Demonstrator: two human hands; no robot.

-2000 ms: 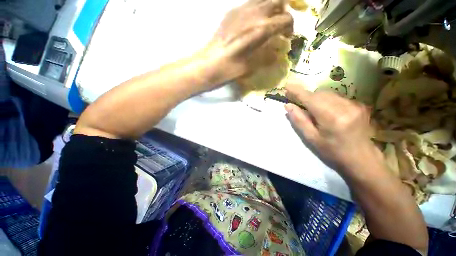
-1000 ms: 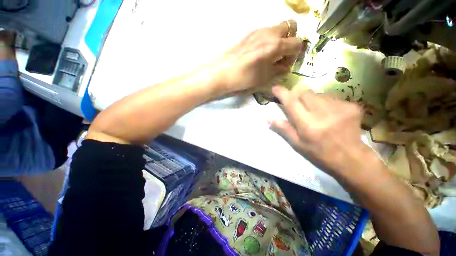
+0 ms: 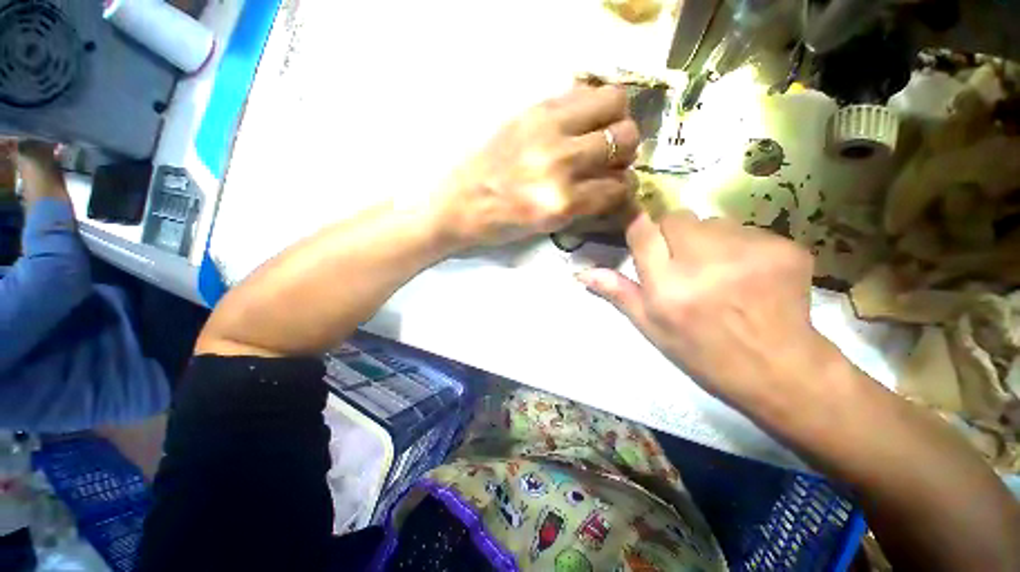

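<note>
A small beige piece (image 3: 649, 198) shows between my hands, just in front of the needle area; most of it is hidden by fingers. My left hand (image 3: 548, 162), with a ring, has its fingers curled at the piece's left side. My right hand (image 3: 727, 285) has its index fingertip against the piece's near side and its thumb spread apart; whether it grips is unclear. The presser foot (image 3: 696, 87) stands beyond my fingertips over the cream machine bed (image 3: 733, 184). A dark slide plate (image 3: 649, 108) shows beside my left fingers.
A ribbed white knob (image 3: 863, 131) sits right of the bed. Loose beige parts (image 3: 951, 223) are heaped at the right. The white table (image 3: 336, 123) has a blue edge. Blue crates (image 3: 800, 525) stand below. Another person's blue sleeve (image 3: 56, 257) is at the far left.
My left hand has come down from the top of the view and its fingers have curled. The larger beige piece under it no longer shows. My hands are closer together. The view has shifted a little.
</note>
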